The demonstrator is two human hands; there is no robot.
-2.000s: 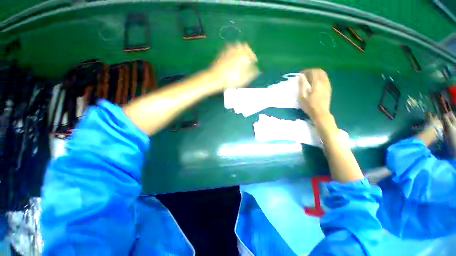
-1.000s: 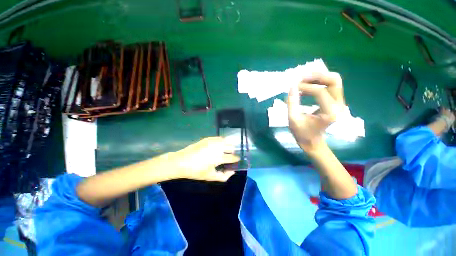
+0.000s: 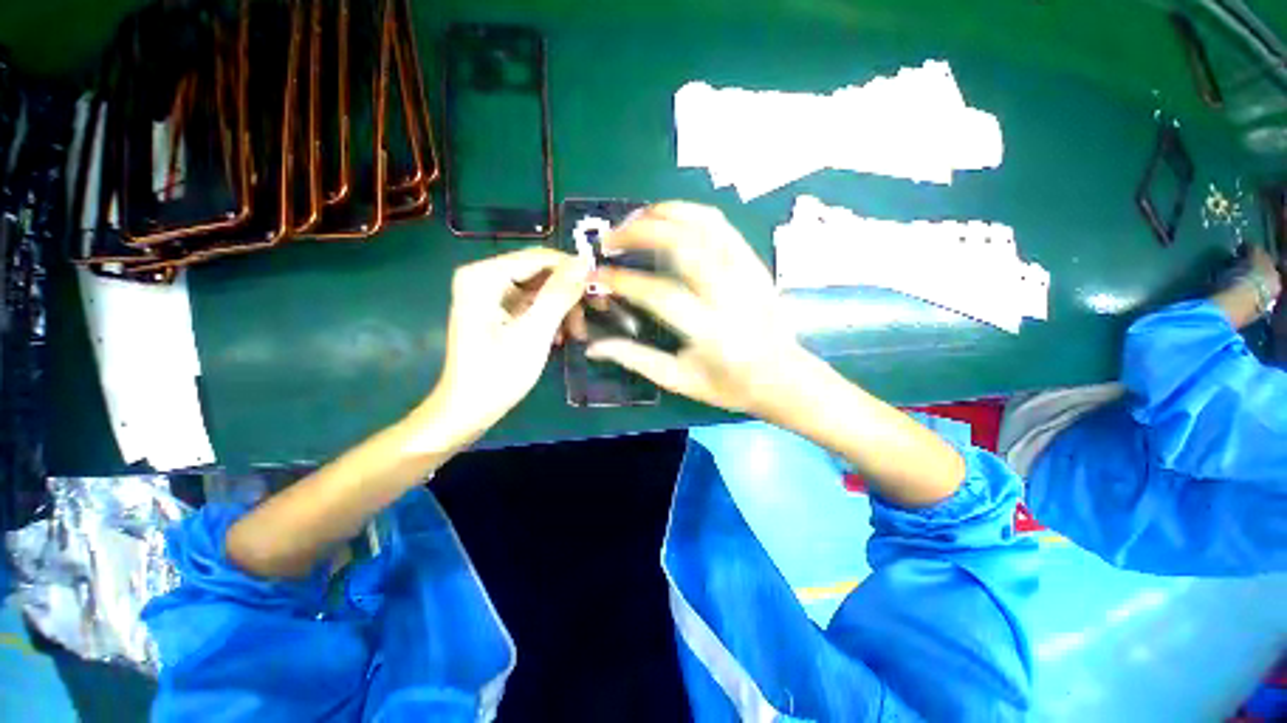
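A phone frame [image 3: 613,384] lies on the green bench top in front of me, its middle covered by my hands. A small white die-cut piece [image 3: 590,233] with a cut-out is at the frame's top end, between my fingertips. My left hand [image 3: 504,328] pinches at the piece's lower edge from the left. My right hand [image 3: 702,304] is over the frame from the right, fingers bent, fingertips close to the piece. Whether the piece touches the frame cannot be told. Two piles of white sticker sheets [image 3: 841,134] lie to the right.
A stack of copper-edged frames [image 3: 306,134] leans at left, with a white strip [image 3: 148,370] below it. A single frame [image 3: 500,130] lies beside the stack. A silvery plastic bag [image 3: 96,568] is below the bench edge. A neighbouring worker's blue sleeve [image 3: 1183,427] is at right.
The view has shifted. My right hand has moved left from the sticker sheets to the frame's top end, where a white piece now shows. My left hand has moved up to meet it.
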